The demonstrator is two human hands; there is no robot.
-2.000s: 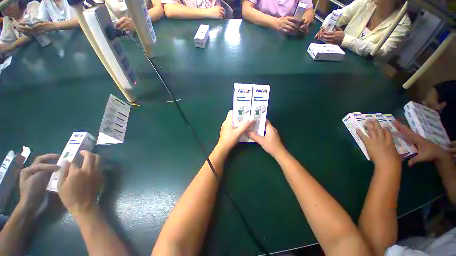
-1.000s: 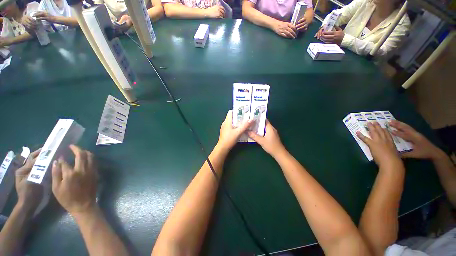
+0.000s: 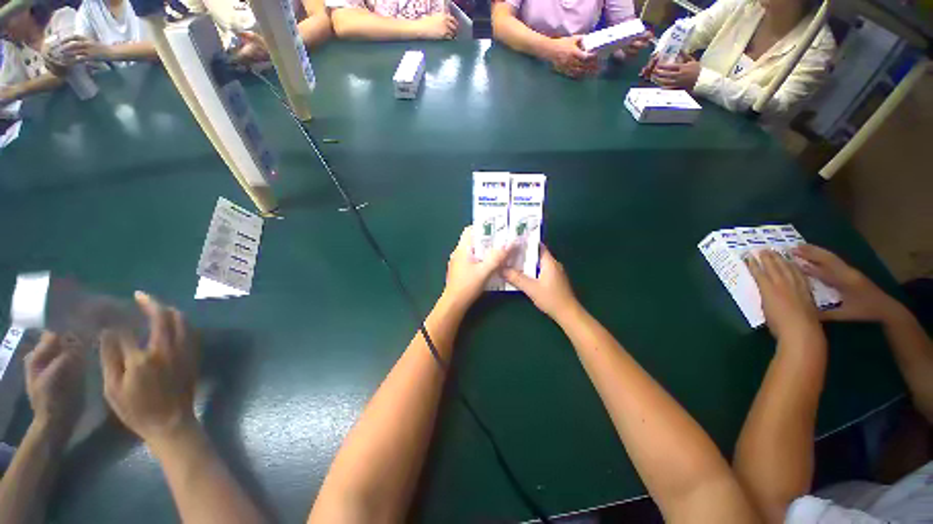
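Note:
Two slim white cartons (image 3: 508, 210) with dark blue heading print and a small green product picture stand side by side in my hands at the middle of the bench, print facing me. A thin seam shows between them. My left hand (image 3: 474, 269) grips the left carton's lower part, with the thumb on its front. My right hand (image 3: 545, 281) grips the right carton's lower part, its thumb meeting the left one at the seam. The fingers behind the cartons are hidden.
A black cable (image 3: 373, 246) crosses the bench and passes over my left forearm. At left stand a printed sheet (image 3: 230, 249) and a rack post (image 3: 220, 113); a neighbour's hands (image 3: 153, 374) hold a blurred carton. At right, another person's hands rest on a carton row (image 3: 742, 268).
My hands and the two cartons stay nearly still. The left neighbour's carton has moved up and left. The person across in pink now holds a carton sideways. The carton group at far right has gone.

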